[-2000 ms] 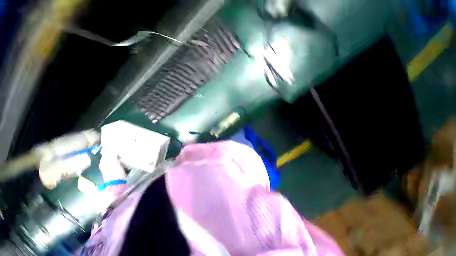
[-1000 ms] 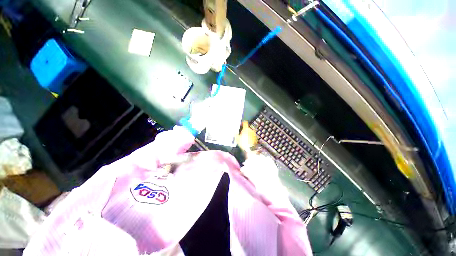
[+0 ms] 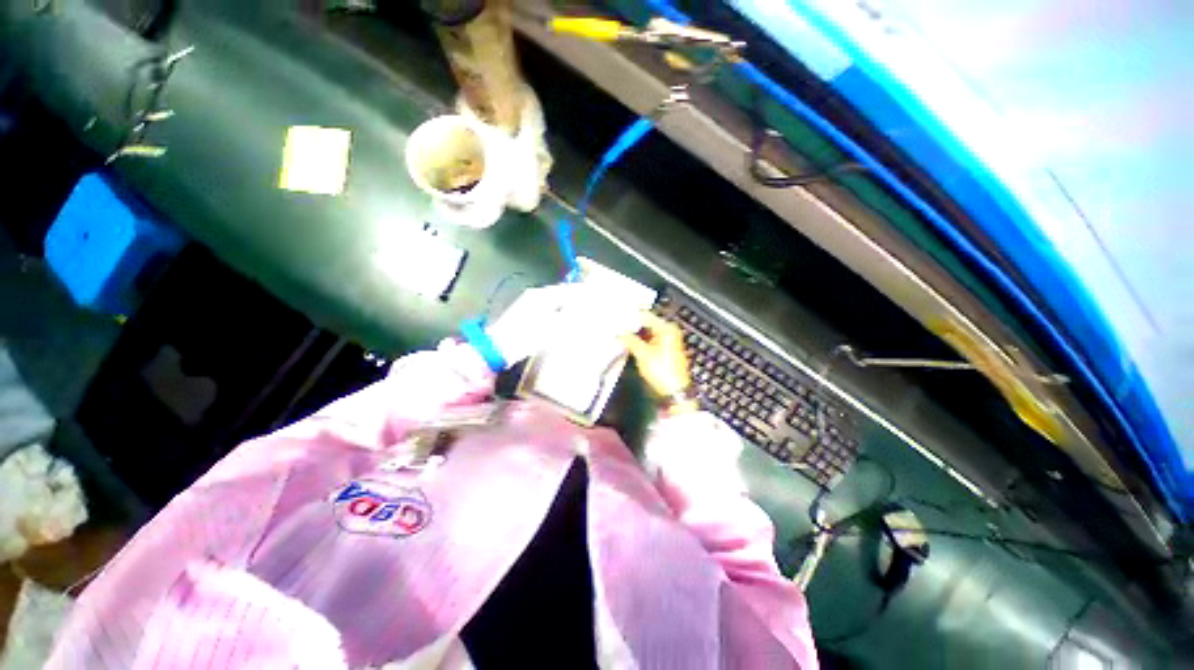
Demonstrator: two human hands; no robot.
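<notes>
A white box [image 3: 576, 373] lies in front of my chest, its surface washed out by glare. My left hand [image 3: 530, 321], in a white glove with a bright blue strap [image 3: 482, 344] at the wrist, holds its left side. My right hand [image 3: 659, 353] looks bare and is at the box's right edge, fingers bent; whether it grips the edge or something small cannot be told. A blue cord [image 3: 605, 164] runs from the box area up to the shelf.
A black keyboard [image 3: 759, 389] lies right of the box. White cups [image 3: 452, 168] stand by a wooden post [image 3: 482, 66]. A pale-yellow card [image 3: 316, 160] lies on the green mat [image 3: 236, 124]. Black cables with an adapter [image 3: 904, 534] lie at the lower right. A blue stool [image 3: 102, 245] is at left.
The view has swung round onto the bench since the oldest frame. Since one second ago, the box has tilted and my right hand's fingers have moved onto its upper right edge.
</notes>
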